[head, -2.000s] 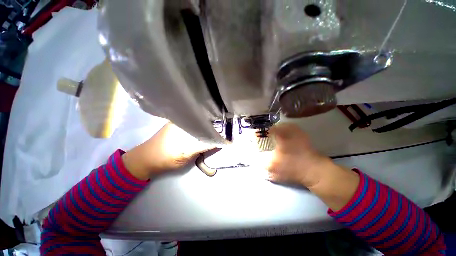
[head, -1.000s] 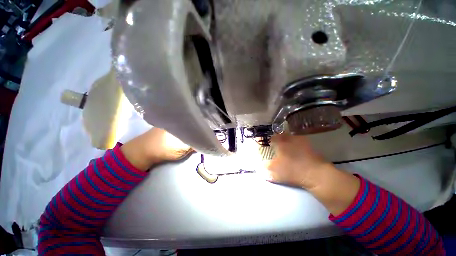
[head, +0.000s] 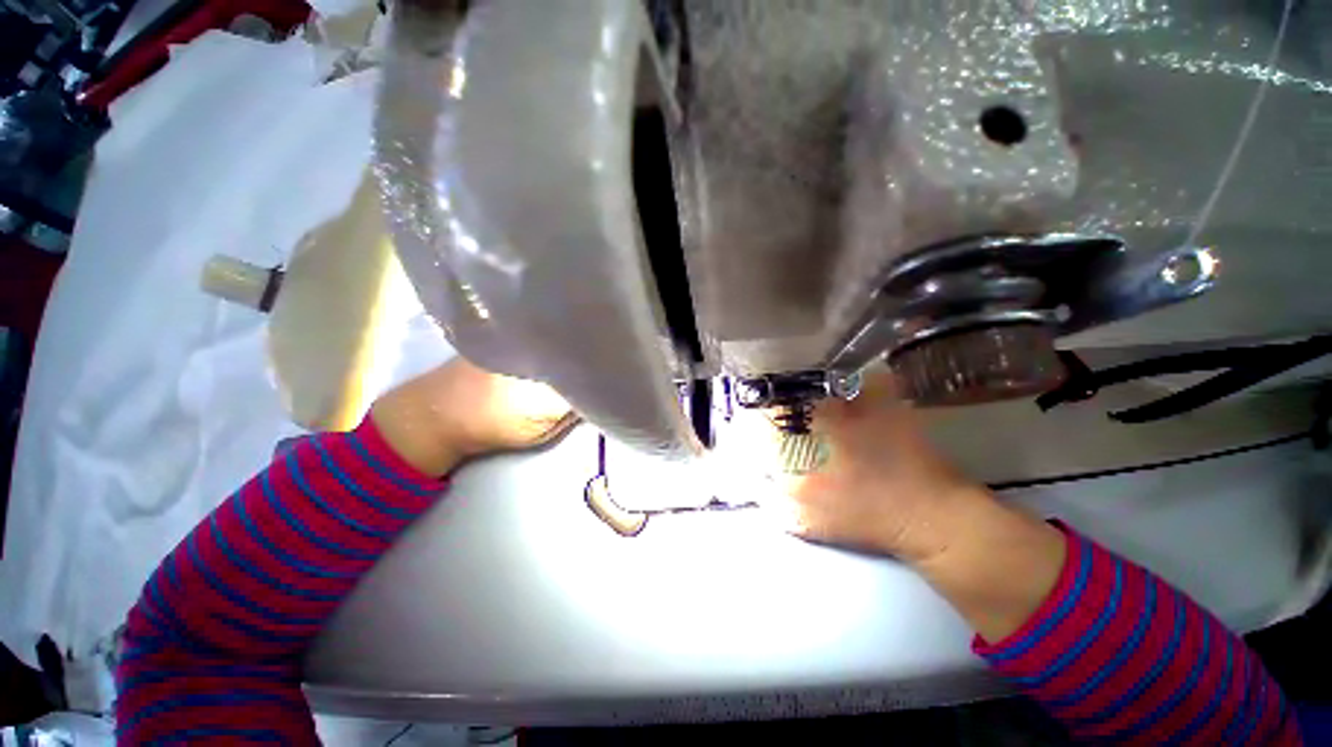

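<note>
The cream-grey sewing machine head [head: 789,190] fills the upper middle, with a ridged round knob [head: 976,362] on it. My left hand [head: 475,413] lies flat left of the needle area, its fingertips partly behind the head. My right hand [head: 872,474] lies right of the needle area, fingers curled and partly hidden under the knob. White fabric [head: 161,307] spreads over the table's left side. Glare whites out the spot under the presser foot [head: 789,391], so I cannot tell what cloth lies there or whether either hand grips it.
A pale yellowish oval lamp-like part [head: 333,314] stands left of the head. Dark thin tools or straps [head: 1220,382] lie right of the knob. The pale table [head: 482,628] has its front edge near the bottom. A red bar shows at the upper left.
The whole view has shifted, so the head sits further right and lower. My left hand has drawn back slightly from the needle area. My right hand stays beside it.
</note>
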